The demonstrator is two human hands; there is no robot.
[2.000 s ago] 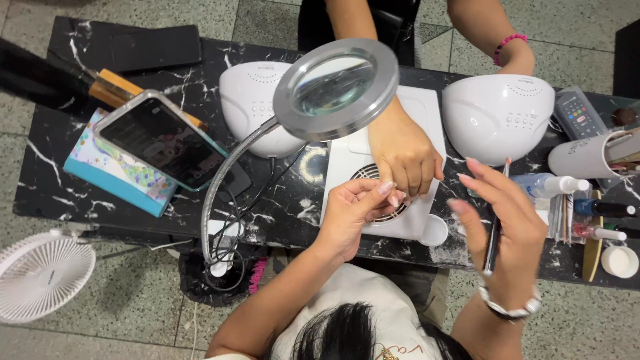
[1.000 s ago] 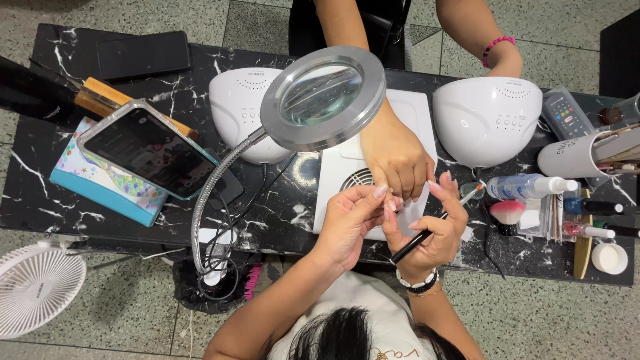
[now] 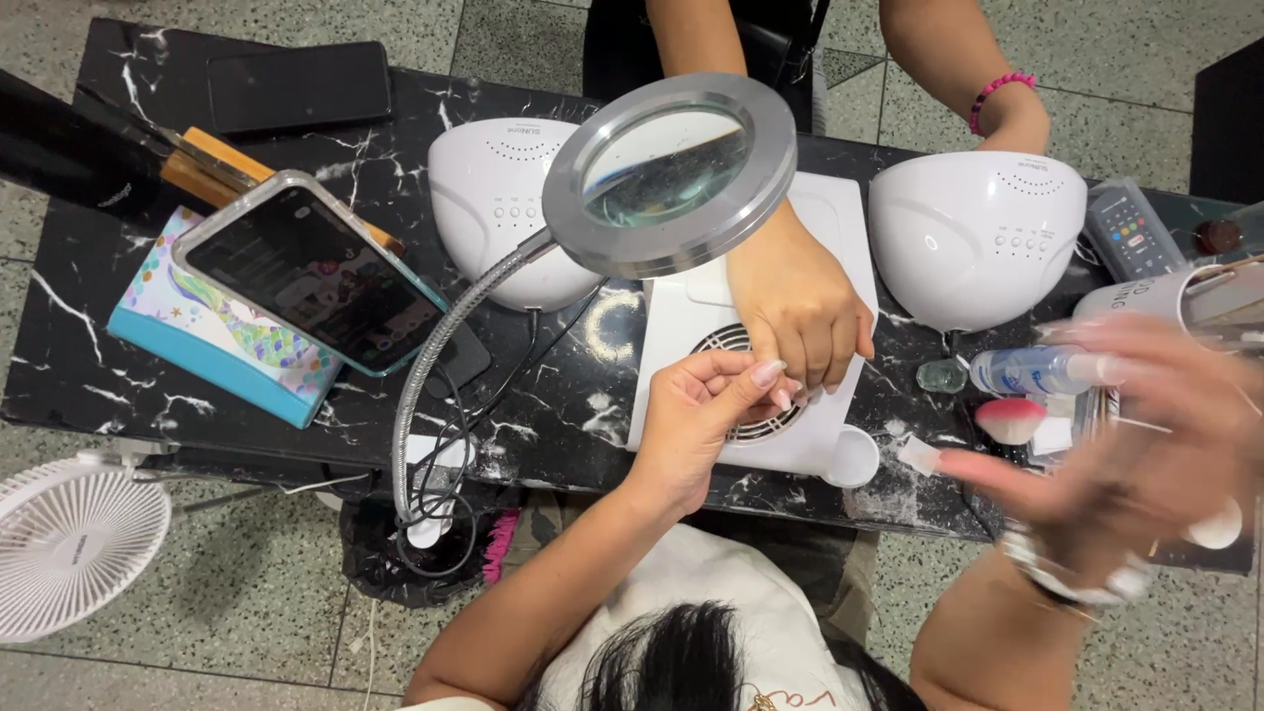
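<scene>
My left hand [image 3: 696, 415] pinches a fingertip of another person's hand [image 3: 805, 306], which lies palm down on a white nail dust collector [image 3: 662, 395] over its round fan grille. My right hand [image 3: 1136, 444], blurred, is spread above the bottles at the right; whether it holds anything cannot be told. Its thumb tip meets or nearly meets a small white square [image 3: 919, 455]. Close by are a small glass dish [image 3: 941, 375], a clear bottle with blue print [image 3: 1022, 371] and a pink-and-white powder brush [image 3: 1010, 421]. A small white cup [image 3: 851, 456] adjoins the collector.
A ring magnifier [image 3: 671, 257] on a flexible metal neck overhangs the collector. White nail lamps [image 3: 978, 237] flank it. At left, a phone [image 3: 306, 272] leans over a patterned case [image 3: 227, 336]. A remote control [image 3: 1134, 232] and a white holder [image 3: 1136, 296] stand right; a fan [image 3: 79, 548] is lower left.
My right hand has moved right, away from the other person's fingers. The black-handled brush seen in it earlier cannot be made out now. My left hand keeps its hold.
</scene>
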